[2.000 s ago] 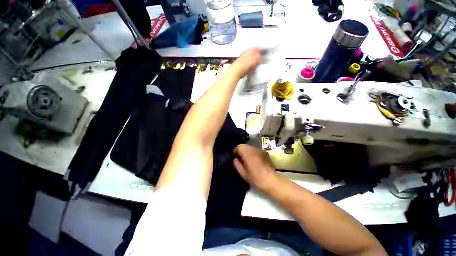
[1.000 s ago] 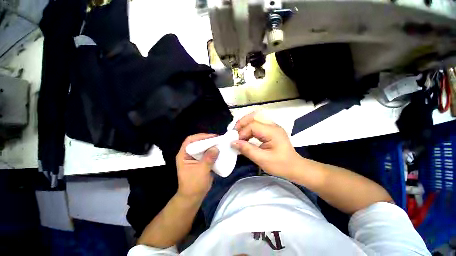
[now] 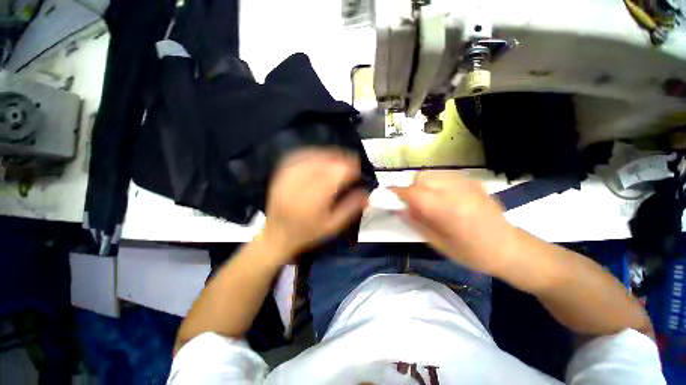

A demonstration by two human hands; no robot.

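Note:
A small white piece (image 3: 386, 200) shows between my two hands at the front edge of the machine table. My right hand (image 3: 451, 214) is blurred, its fingers closed on the white piece. My left hand (image 3: 316, 199) is blurred too, over the front of the black garment piece (image 3: 226, 120); whether it also grips the white piece or the cloth cannot be told. The garment lies bunched on the table left of the needle area. The presser foot (image 3: 393, 124) and yellowish needle plate (image 3: 421, 150) are just beyond my hands.
The off-white sewing machine head (image 3: 556, 45) spans the upper right. Black cloth (image 3: 526, 135) lies under its arm, with a dark strip (image 3: 538, 192) in front. A long dark piece (image 3: 116, 143) lies at left, beside a second machine (image 3: 37, 120). A blue crate (image 3: 672, 301) stands low right.
Both hands have moved up from over my lap to the table edge. The white piece, earlier spread between both hands, now shows only in small part. The view has shifted slightly.

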